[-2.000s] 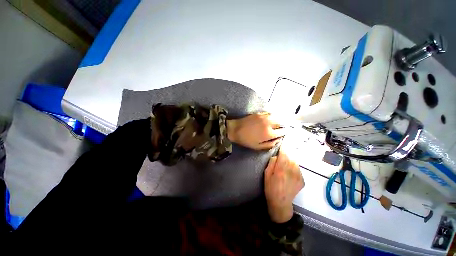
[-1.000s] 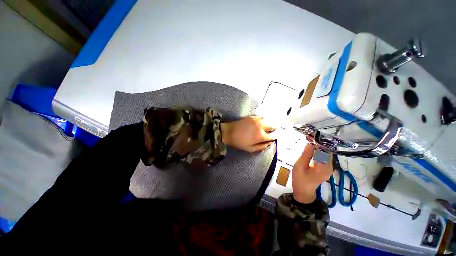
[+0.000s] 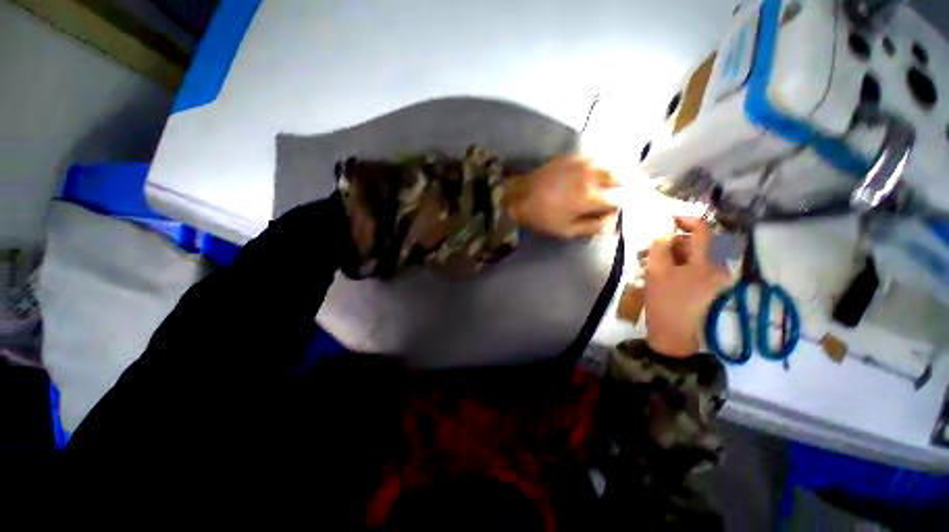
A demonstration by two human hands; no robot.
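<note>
The grey fabric panel point(image 3: 447, 301) lies on the white table with its curved edge away from me. A dark strip of the black fabric panel point(image 3: 601, 307) shows along its right side. My left hand point(image 3: 567, 197) lies on the panel's right part, fingertips near the brightly lit needle area; whether it pinches the cloth is hidden. My right hand point(image 3: 682, 286) is right of the dark strip, fingers bent near the presser foot area. Glare and blur hide whether it holds anything. The white machine head point(image 3: 812, 94) stands at upper right.
Blue-handled scissors point(image 3: 751, 317) lie just right of my right hand. A tan tape patch point(image 3: 631, 303) and a small black item point(image 3: 856, 294) are on the table. Grey fabric point(image 3: 114, 301) hangs over a blue bin point(image 3: 125, 197) at left. More blue shows at lower right.
My right hand left the panel's edge and moved right toward the presser foot area. The black strip became visible along the panel's side. The camera view has also shifted.
</note>
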